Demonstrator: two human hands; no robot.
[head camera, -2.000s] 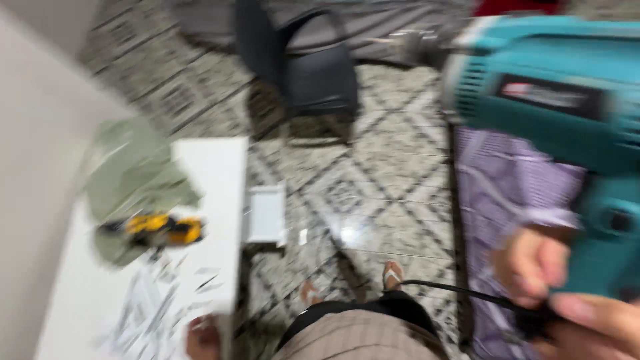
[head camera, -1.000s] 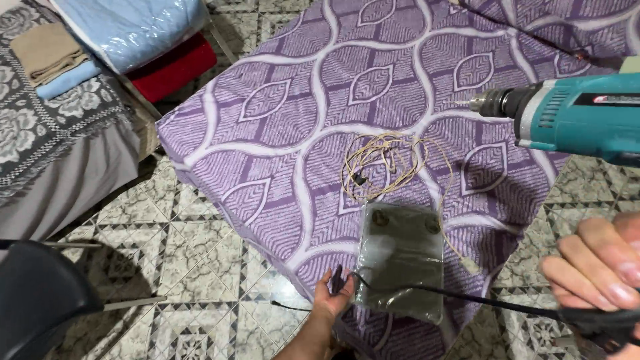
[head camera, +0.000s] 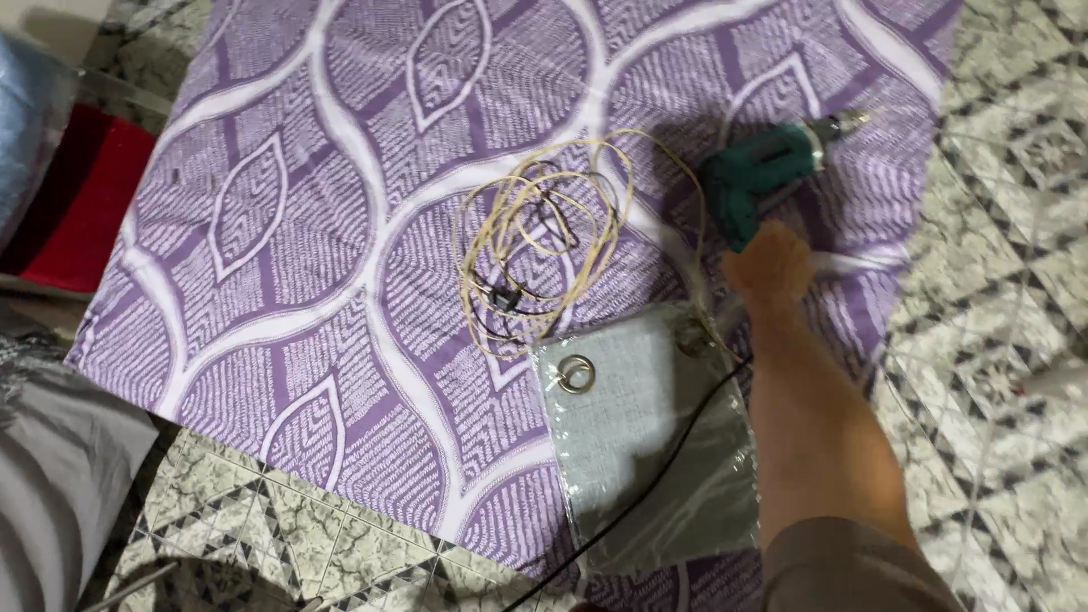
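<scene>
My right hand (head camera: 769, 265) grips the handle end of a teal power drill (head camera: 765, 170), which is over the right part of a purple patterned cloth (head camera: 297, 314). The drill's chuck points to the upper right. A black power cord (head camera: 650, 489) runs from near my wrist down to the lower left, across a plastic-wrapped packet of grey fabric with metal rings (head camera: 646, 442). Left of the drill lies a loose coil of thin yellowish cable (head camera: 625, 212) with a black plug (head camera: 504, 297). My left hand is out of view.
At the left edge are a red folded cloth (head camera: 76, 204), a light blue item in clear plastic (head camera: 25, 127) and grey draped fabric (head camera: 68, 476). Patterned floor tiles (head camera: 977, 425) surround the purple cloth. A thin rod (head camera: 132, 586) shows at the bottom left.
The drill has moved from the right edge of view to over the purple cloth, its chuck now facing right instead of left. My left hand, near the cord before, has left the view.
</scene>
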